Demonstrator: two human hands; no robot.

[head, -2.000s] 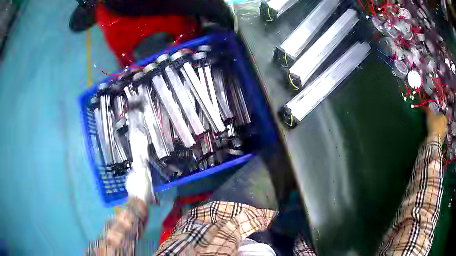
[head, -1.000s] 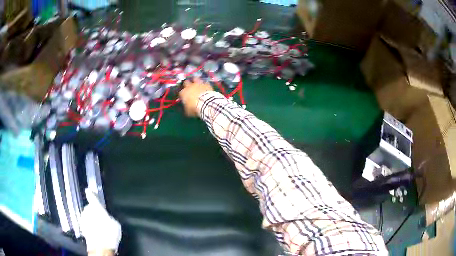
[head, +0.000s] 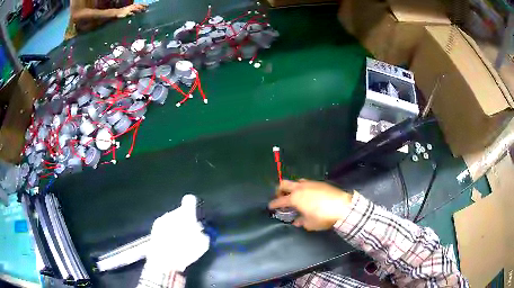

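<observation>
My left hand (head: 177, 236), in a white glove, is closed on a silver-white housing bar (head: 123, 253) that lies low over the mat, pointing left. The bar's right end is hidden by the glove; thin blue wires (head: 217, 236) show beside it. My bare right hand (head: 310, 203) holds a round silver-grey motor (head: 284, 214) near the front edge of the bench. Its red leads (head: 278, 166) point away from me and end in a small white plug (head: 276, 149). A gap separates my two hands.
A pile of motors with red leads (head: 118, 121) spreads across the far left. Several bars (head: 59, 239) lie at left. At right are a screw feeder (head: 390, 90), a black electric screwdriver (head: 377, 143), small pale washers (head: 420, 151) and cardboard boxes (head: 462, 84). Another person's hand (head: 131, 10) rests at the far edge.
My right hand has come back from the pile with a motor. My left hand has moved right from the laid bars, holding one bar. The view has shifted.
</observation>
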